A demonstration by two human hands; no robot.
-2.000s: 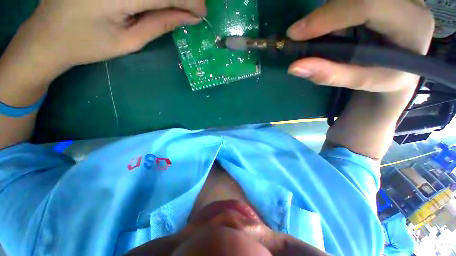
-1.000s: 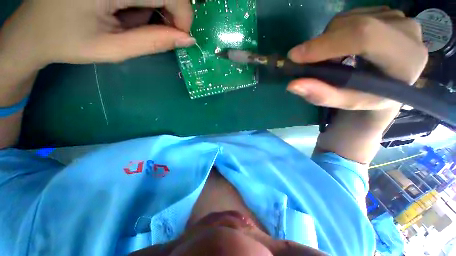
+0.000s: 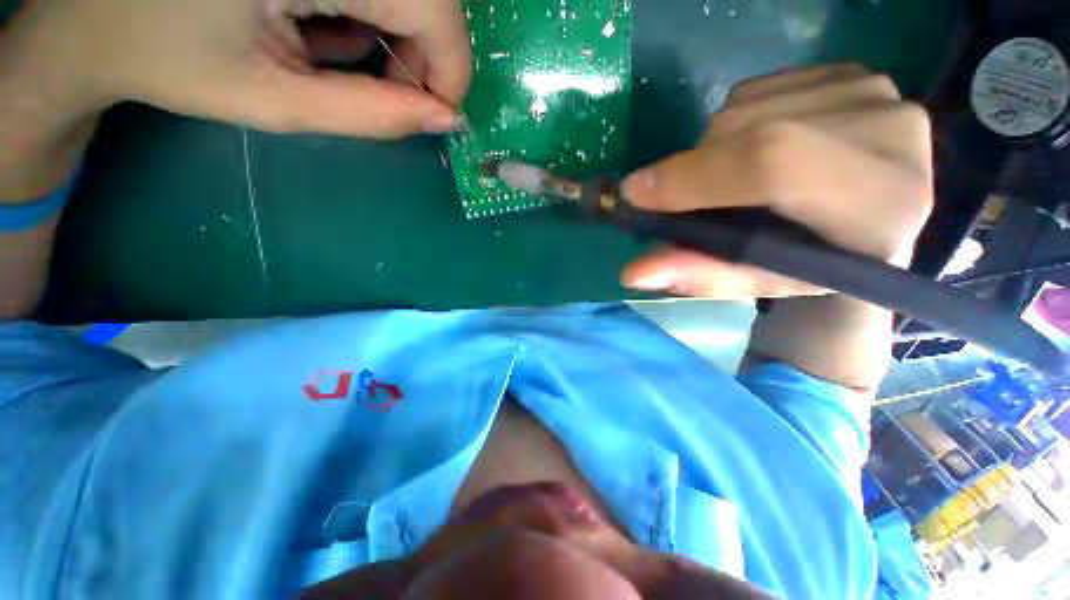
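A green circuit board [image 3: 552, 100] lies on the dark green mat, its far edge cut off by the top of the picture. My left hand [image 3: 340, 70] pinches thin solder wire [image 3: 401, 65] between thumb and finger at the board's left edge. The wire's free end is hard to make out. My right hand [image 3: 786, 188] holds the black soldering iron [image 3: 751, 240] like a pen. Its tip is at the lower left part of the board, near the edge with the row of solder dots. Whether the tip touches is unclear.
A thin strand [image 3: 255, 211] runs across the mat [image 3: 352, 234] left of the board. A black fan with a round pale label [image 3: 1018, 88] stands at the upper right. Shelving with a yellow bin [image 3: 964, 512] shows beyond the bench at lower right. A blue band [image 3: 41, 215] circles my left wrist.
The iron and my right hand have moved left and toward me, from mid-board to its lower left part. The board sits slightly farther right in view. My left hand still pinches the wire.
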